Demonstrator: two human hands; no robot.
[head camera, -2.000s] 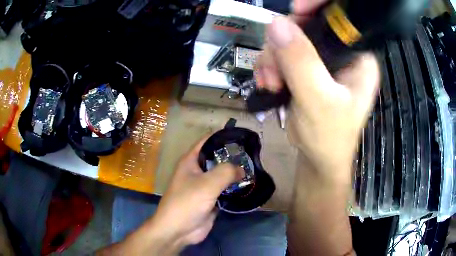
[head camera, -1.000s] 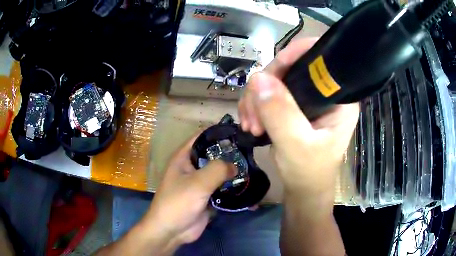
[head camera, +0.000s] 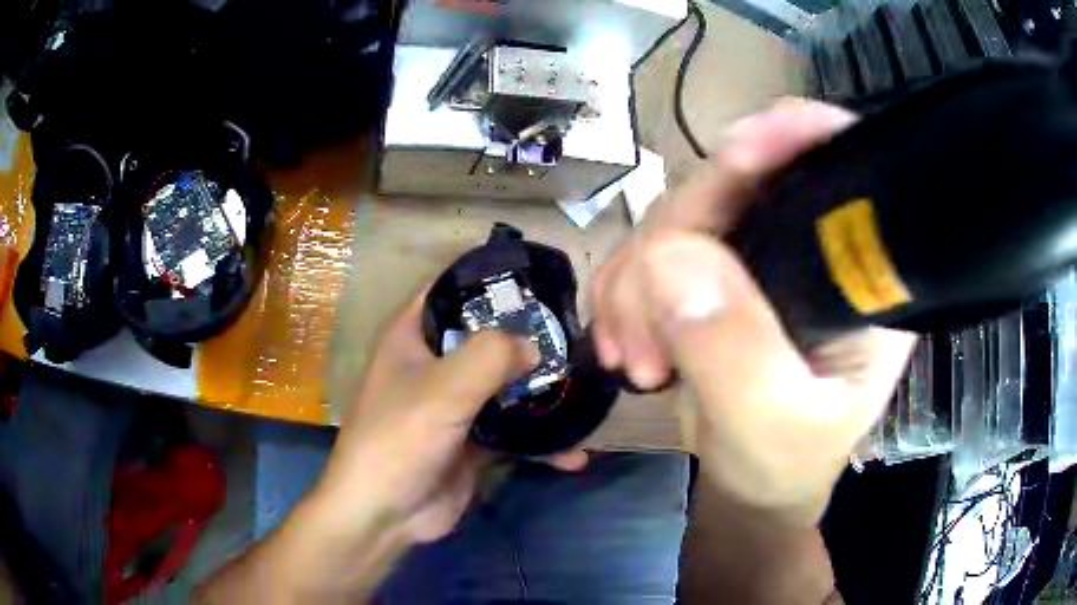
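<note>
My left hand (head camera: 431, 390) holds a black camera housing (head camera: 537, 428) over the front edge of the bench, its thumb on the circuit board (head camera: 506, 310) inside. Thin red wires show beside the board. My right hand (head camera: 756, 296) is closed around a large black electric screwdriver (head camera: 945, 207) with an orange-yellow label. The driver lies tilted, its front end by the housing's right rim. Its tip is hidden by my fingers and the housing, so I cannot tell whether it touches a screw.
A pale grey screw feeder (head camera: 413, 130) with a silver mechanism stands behind the housing, a white paper scrap (head camera: 638, 187) beside it. Two board-fitted housings (head camera: 195, 313) lie left by orange tape (head camera: 289, 307). Stacked clear trays (head camera: 992, 384) stand right. A black cord (head camera: 685, 89) curves behind.
The driver has come down from near the feeder to the housing's right side and now lies flatter. The feeder and left housings sit slightly higher and further left in view.
</note>
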